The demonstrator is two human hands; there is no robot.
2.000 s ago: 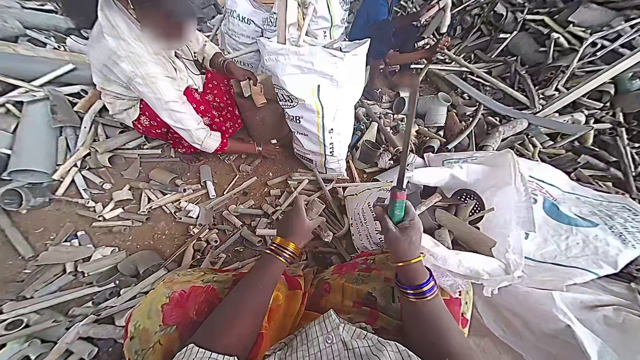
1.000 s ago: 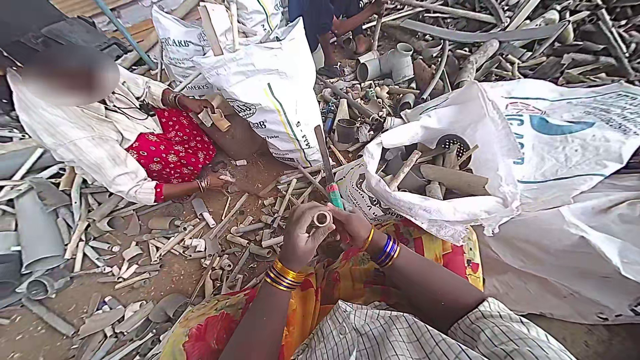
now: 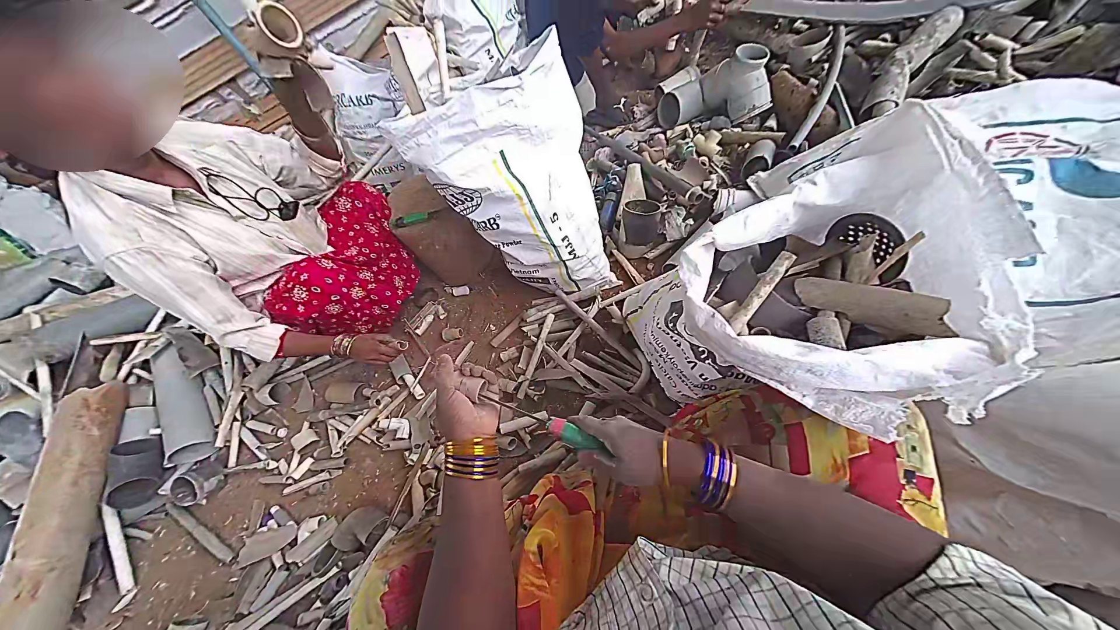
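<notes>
My left hand (image 3: 464, 402) holds a short piece of plastic pipe (image 3: 473, 388) above the scrap-strewn ground. To its right, my right hand (image 3: 626, 446) grips the green handle of a long-bladed tool (image 3: 573, 433). The thin dark blade points left toward the pipe piece; whether it touches the piece cannot be told. Beyond my right hand is an open white woven sack (image 3: 831, 363) holding pipe scraps (image 3: 875, 308) and a perforated round black piece (image 3: 864, 243).
A person (image 3: 201, 236) sits at the left, one hand near the scraps, the other raised with a pipe ring (image 3: 278, 28). A full white sack (image 3: 525, 175) stands ahead. Grey pipe fittings (image 3: 731, 83) lie beyond, and broken pipes (image 3: 184, 402) cover the left ground. Another person's feet show at the top.
The blade pointed upward before and now points left. My hands were together a second ago and are now farther apart. The seated person has raised one hand. The view has shifted left.
</notes>
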